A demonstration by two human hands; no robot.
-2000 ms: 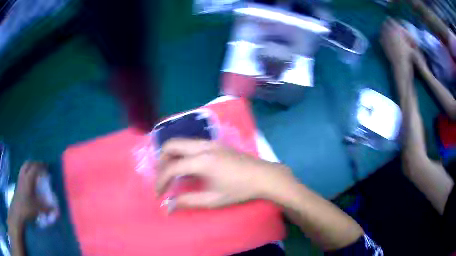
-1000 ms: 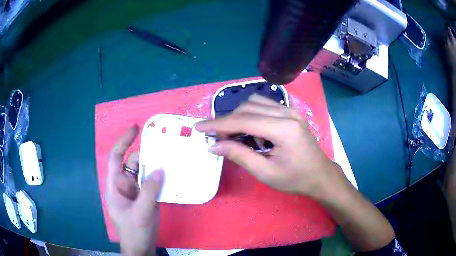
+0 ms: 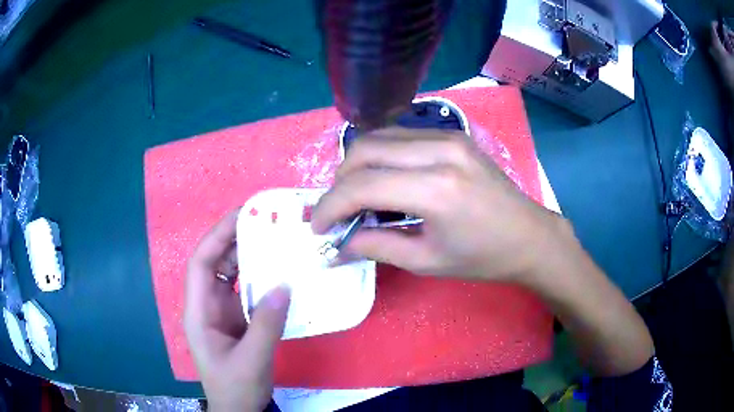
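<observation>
A white rear housing (image 3: 322, 302) lies over the red-pink foam mat (image 3: 451, 338). My left hand (image 3: 241, 318) holds its left side, with the thumb on the inner face. My right hand (image 3: 435, 213) is over the housing's upper right, its fingertips on a small dark piece with a silvery end, likely the circuit board with its cable (image 3: 348, 235). The fingers hide part of it. The black front panel (image 3: 439, 117) lies behind my right hand, mostly covered. The electric screwdriver (image 3: 378, 60) hangs large and blurred above, hiding part of the panel.
A white and grey screw feeder (image 3: 563, 68) stands at the upper right, a black cord (image 3: 653, 153) beside it. Black tweezers (image 3: 241, 36) and a thin dark rod (image 3: 151, 84) lie beyond the mat. White housings (image 3: 44, 253) are at left. A bagged white part (image 3: 708, 173) and another person's hand (image 3: 722, 48) are at right.
The housing has shifted slightly right and down with my left hand. My right hand's fingers have moved further over its inside. The screwdriver shows further left. Two seconds ago, my left hand was off the mat.
</observation>
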